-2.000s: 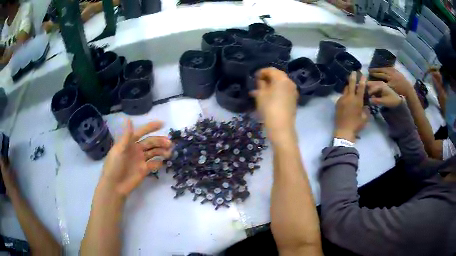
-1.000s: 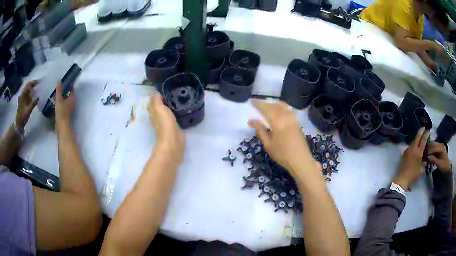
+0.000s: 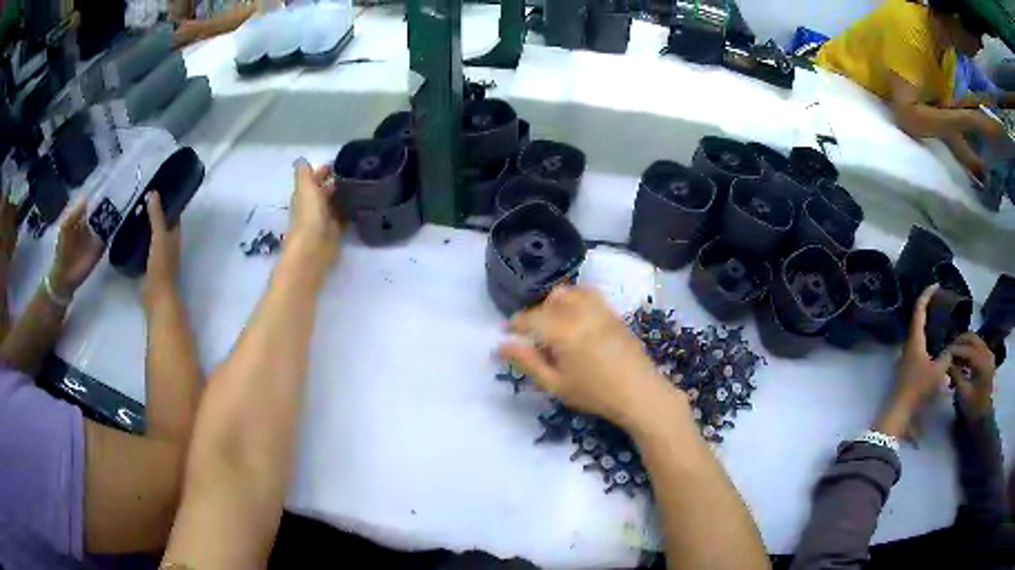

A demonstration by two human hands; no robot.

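Note:
My left hand [image 3: 317, 212] is at the left wall of a dark housing stack [image 3: 386, 217] beside the green upright; its fingertips are partly hidden, so a grip cannot be made out. Another dark cup-shaped housing [image 3: 514, 265] stands open end up in the middle, tilted towards me, a round post inside. My right hand [image 3: 573, 345] is just in front of its base, fingers bent and blurred, over the left edge of the heap of small dark clips [image 3: 712, 373]. Whether it holds a clip cannot be told.
More housings [image 3: 671, 212] stand clustered behind and right of the heap. The green upright [image 3: 436, 123] rises behind the left stacks. A few small clips [image 3: 263, 242] lie at left. A neighbour's hands hold a long oval piece [image 3: 156, 212]; another neighbour's hands [image 3: 918, 362] work at right.
The view has swung left since the oldest frame. Since the last one, the front housing stands further right, near my right hand, and my left hand has moved left and back to another stack.

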